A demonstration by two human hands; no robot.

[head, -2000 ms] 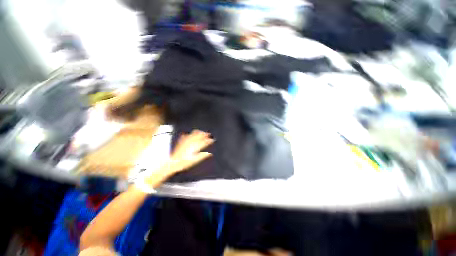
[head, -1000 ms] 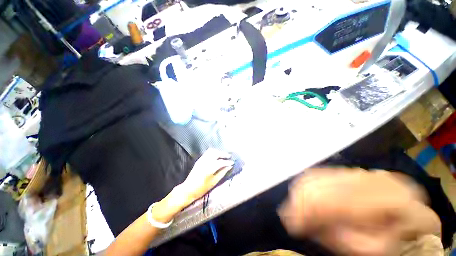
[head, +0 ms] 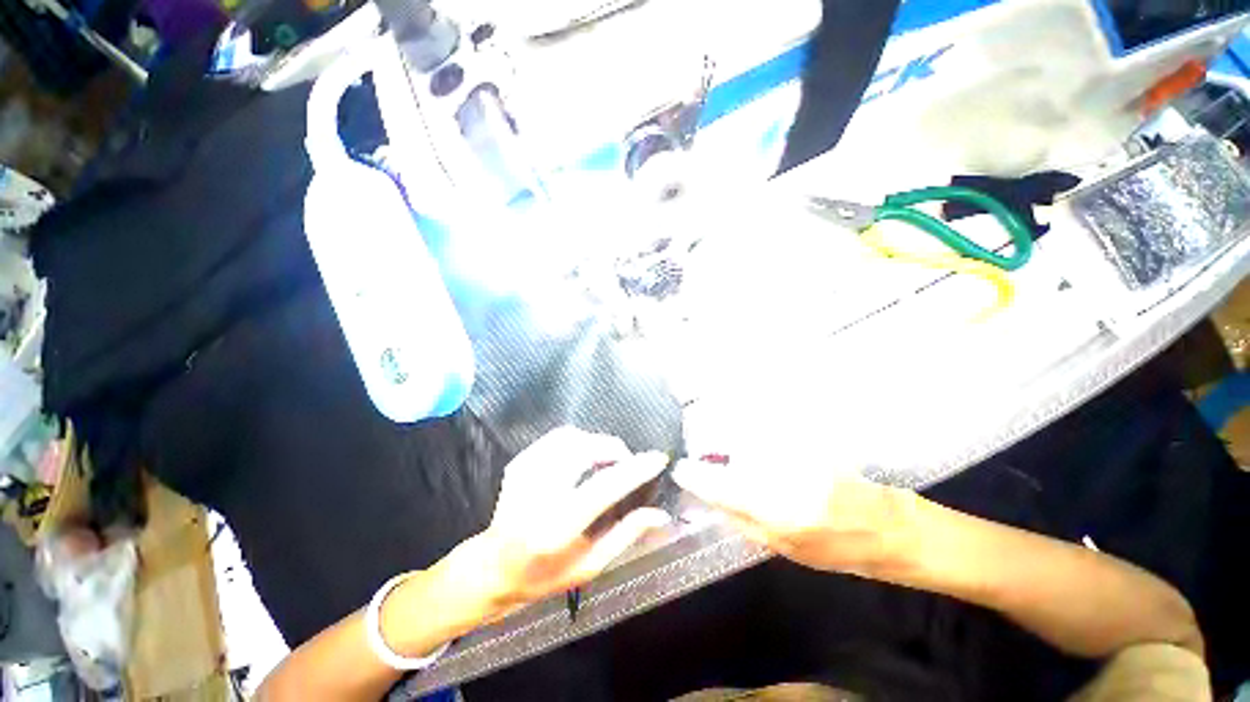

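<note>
My left hand [head: 569, 514], with a white band on the wrist, pinches the near edge of the fine-striped grey-black lining piece [head: 548, 370] at the table's front edge. My right hand [head: 781, 507] meets it there, fingertips together at the same edge; glare washes out part of it. The lining lies below the needle area [head: 651, 274] of the white sewing machine. The large matt black garment panel [head: 329, 494] spreads to the left, partly under the lamp. Whether the cloth is under the presser foot is lost in glare.
The oval LED lamp [head: 391, 295] hangs left of the needle. Scissors with green and yellow handles [head: 960, 240] lie right of it. A clear tray of metal bits [head: 1165, 213] is far right. A black strap [head: 839, 82] hangs over the arm. Brown cardboard [head: 172, 603] is at left.
My right hand has come from the lower right up to the cloth edge beside my left hand. My left hand stays on the lining. The view has moved closer to the machine.
</note>
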